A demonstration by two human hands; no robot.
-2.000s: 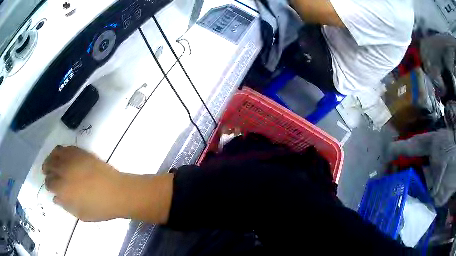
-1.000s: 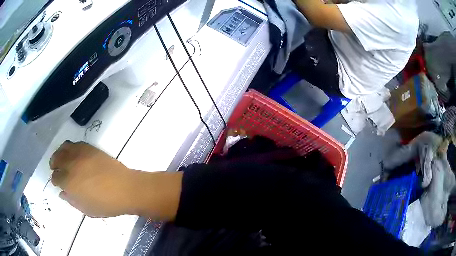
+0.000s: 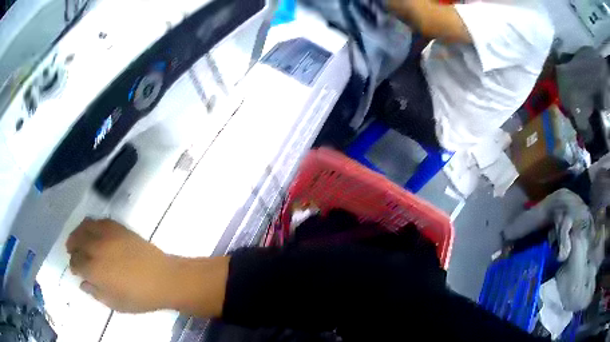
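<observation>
My right hand point(image 3: 119, 265) is over the white machine table point(image 3: 221, 174), its arm reaching in from the lower right in a black sleeve. Its fingers are curled near the needle end of the sewing machine point(image 3: 75, 100); whether they pinch something is hidden by blur. A thin dark seam or thread line point(image 3: 175, 194) runs along the table behind the hand. A flat black rectangle, perhaps a phone point(image 3: 116, 171), lies by the machine head. My left hand is not in view.
A red plastic basket point(image 3: 381, 184) with dark pieces stands beside the table, partly behind my sleeve. A blue basket point(image 3: 515, 284) is at the lower right. Another person in a white shirt point(image 3: 491, 67) sits beyond, near a cardboard box point(image 3: 535, 150).
The view has shifted and blurred, so the basket and hand sit lower in the picture. The two dark cords crossing the table now show only as faint streaks. My right hand keeps its curled pose.
</observation>
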